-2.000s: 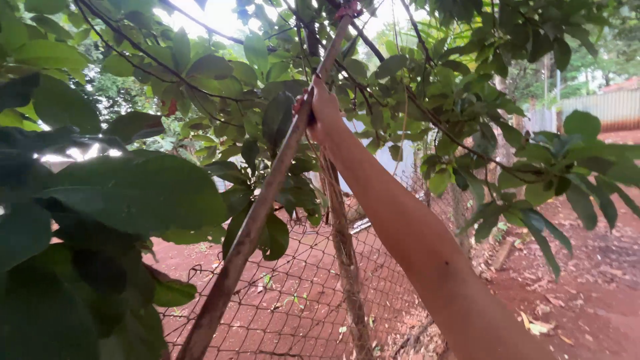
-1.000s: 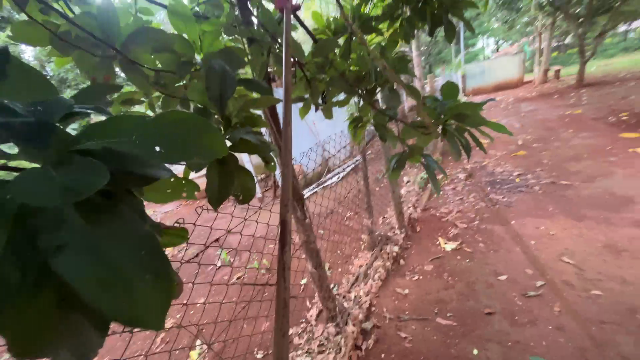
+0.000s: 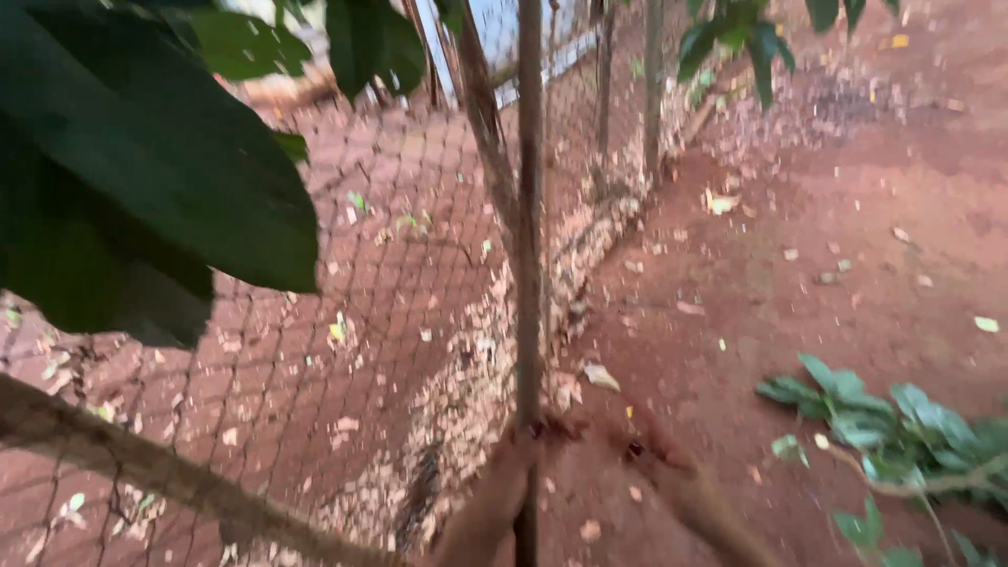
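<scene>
A long wooden pole (image 3: 529, 236) stands nearly upright in the middle of the head view, its top out of the picture. Low on it, my left hand (image 3: 531, 445) is closed around the wood, blurred by motion. Just to the right, my right hand (image 3: 650, 457) is off the pole, fingers apart and also blurred, with nothing seen in it. Behind the pole, a chain-link fence (image 3: 394, 189) runs back along a line of dry leaves.
Large green leaves (image 3: 181, 157) hang close at the upper left. A thick branch or post (image 3: 181, 480) slants across the lower left. Wooden fence posts (image 3: 652, 87) stand further back. A cut leafy branch (image 3: 874, 425) lies on the red soil at the right.
The view has tipped down towards the ground. An arm reached up to the pole two seconds ago; no hand showed one second ago. Both hands are now low in view, the left one on the pole.
</scene>
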